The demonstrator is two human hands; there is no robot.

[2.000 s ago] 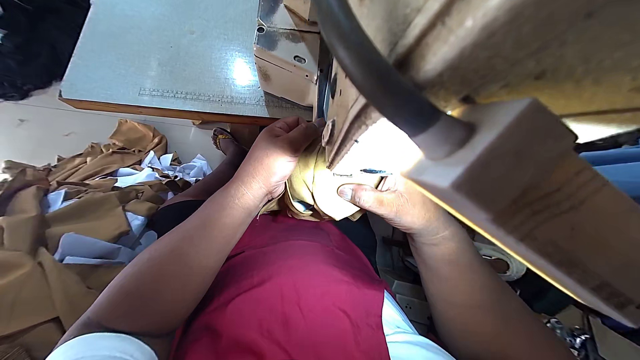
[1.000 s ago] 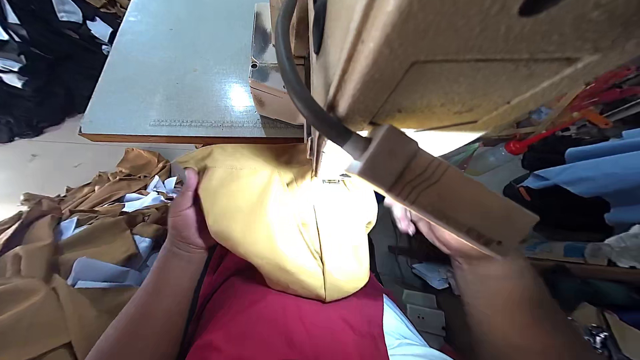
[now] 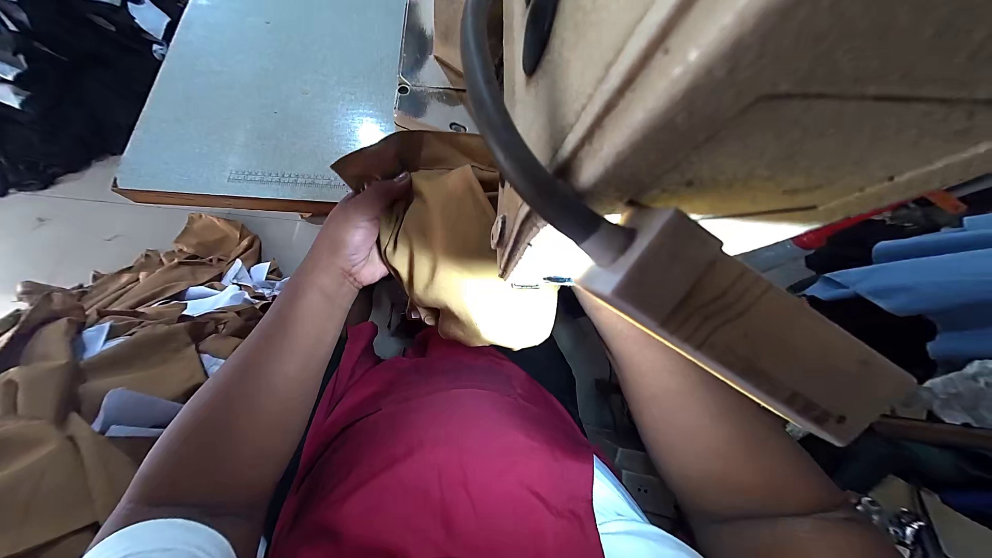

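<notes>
Tan fabric (image 3: 442, 248) hangs bunched at the left of a sewing machine head (image 3: 697, 101), its lower part brightly lit. My left hand (image 3: 364, 232) grips the fabric's left edge, thumb on top. The right forearm reaches up behind the lamp housing (image 3: 736, 318). Of my right hand little can be made out; a few fingertips (image 3: 422, 315) show under the fabric's lower edge, and whose they are is hard to tell. A dark cable curves down to the lamp housing.
A grey table with a printed ruler scale (image 3: 287, 179) stands at the upper left. Brown and white cloth pieces (image 3: 147, 333) lie heaped below it. Dark cloth (image 3: 70, 93) is at the far left, blue cloth (image 3: 922, 271) at the right.
The fabric, spread wide a second ago, is now bunched and shows a darker brown flap on top. My left hand has moved right and up. The right hand, blurred beside the lamp then, is mostly hidden.
</notes>
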